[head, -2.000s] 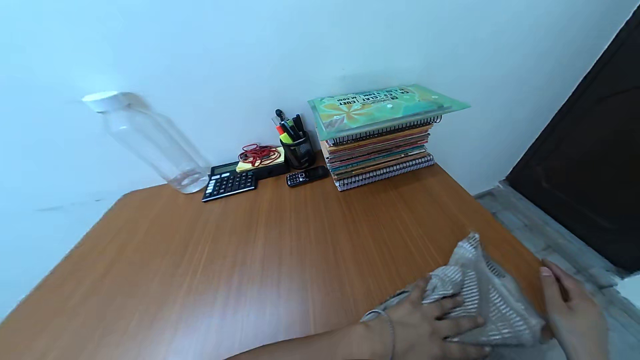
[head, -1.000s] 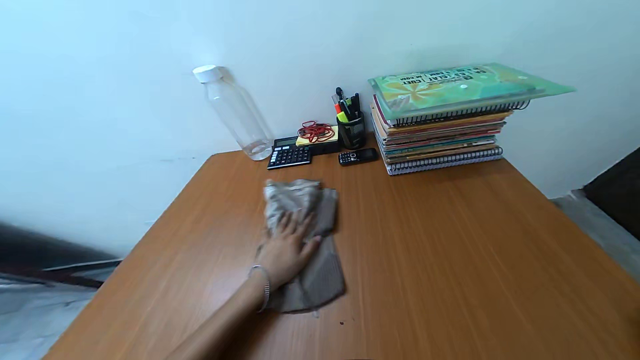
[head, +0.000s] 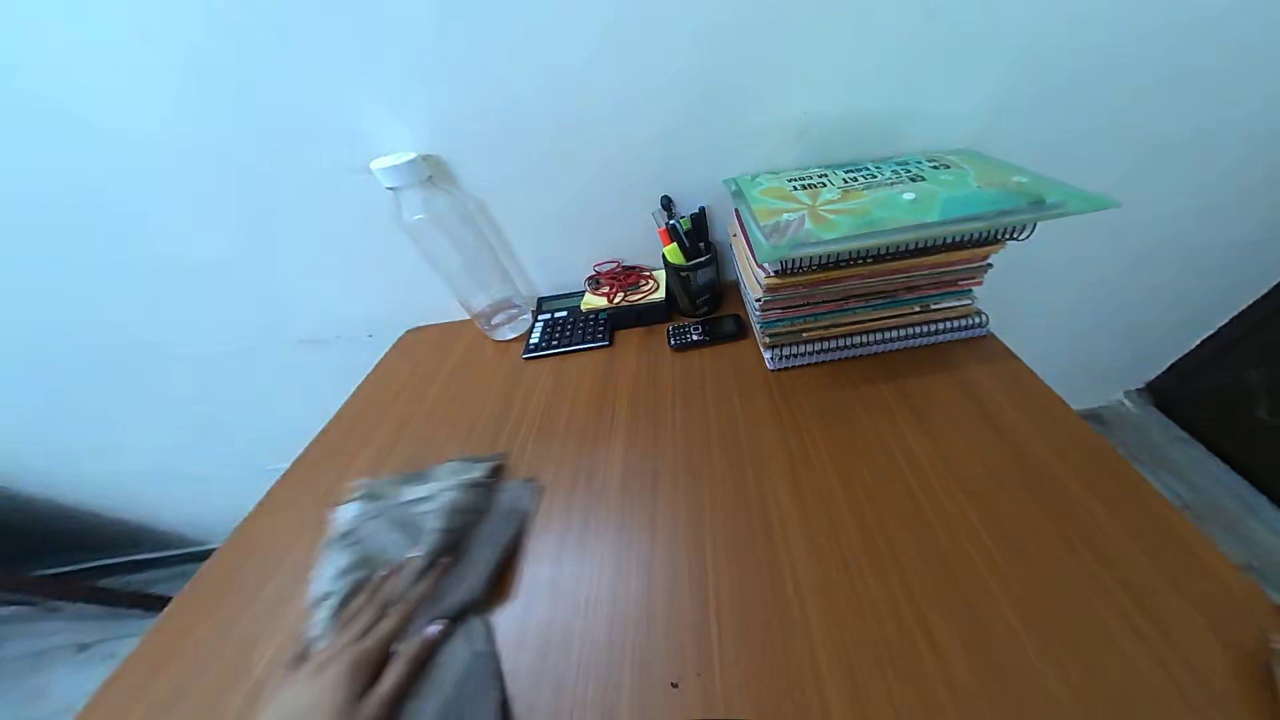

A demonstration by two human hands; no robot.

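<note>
My left hand, blurred, presses on a crumpled grey cloth at the left front of the brown wooden table. Its fingers lie over the cloth, part of which shows below and right of them. At the extreme right edge of the view a sliver of what looks like my right hand shows by the table's edge; its fingers cannot be made out. A small dark speck lies on the wood to the right of the cloth.
Along the wall stand a leaning clear bottle, a calculator by red cord on yellow notes, a mesh pen cup, a keypad phone and stacked notebooks under a green folder overhanging to the right.
My left hand and the cloth have gone from the table's right front, across below the calculator, to the left front. The view has shifted too.
</note>
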